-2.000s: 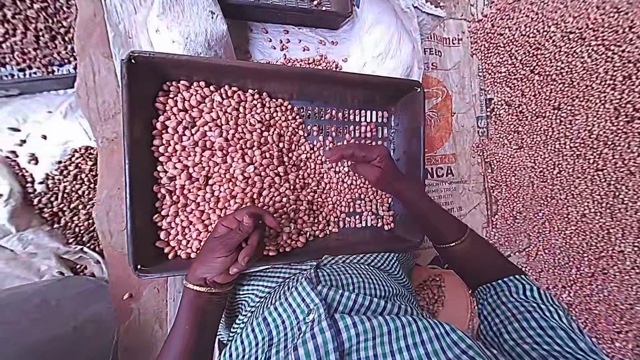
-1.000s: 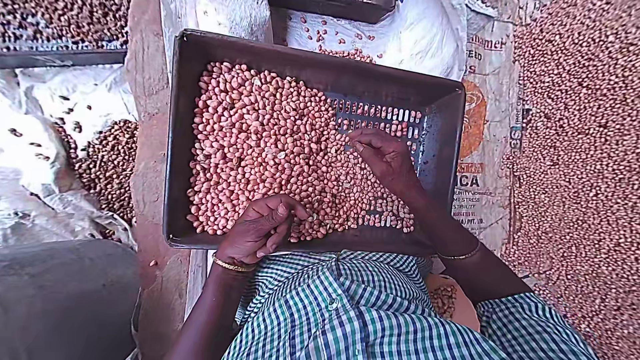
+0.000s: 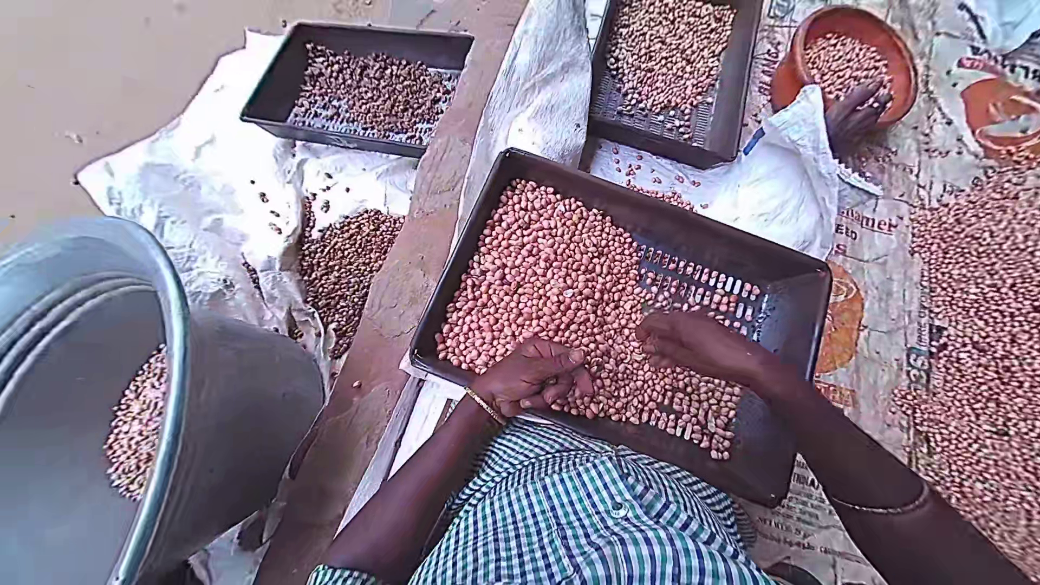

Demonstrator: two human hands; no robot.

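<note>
A black plastic tray with a slotted bottom [image 3: 780, 325] lies tilted against my checked shirt. Pinkish shelled peanuts [image 3: 544, 260] fill its left and middle part, while the slots show at the right. Near the tray's front wall, my left hand [image 3: 538, 378] is curled with its fingertips over the peanuts; whether it holds any is too unclear to tell. My right hand [image 3: 699, 345] rests on the peanuts at the middle right, fingers bent down and their tips partly hidden.
At the left stands a grey metal tub [image 3: 175, 390] with peanuts inside. Further trays, one of dark nuts [image 3: 276, 89] and one of peanuts [image 3: 597, 106], lie beyond. Another person's hand [image 3: 853, 118] is in an orange bowl [image 3: 784, 77]. Spread peanuts [image 3: 975, 349] cover the right side.
The view has turned and shifted, bringing in the metal tub and the bowl. My right hand has moved down the tray, closer to my left hand.
</note>
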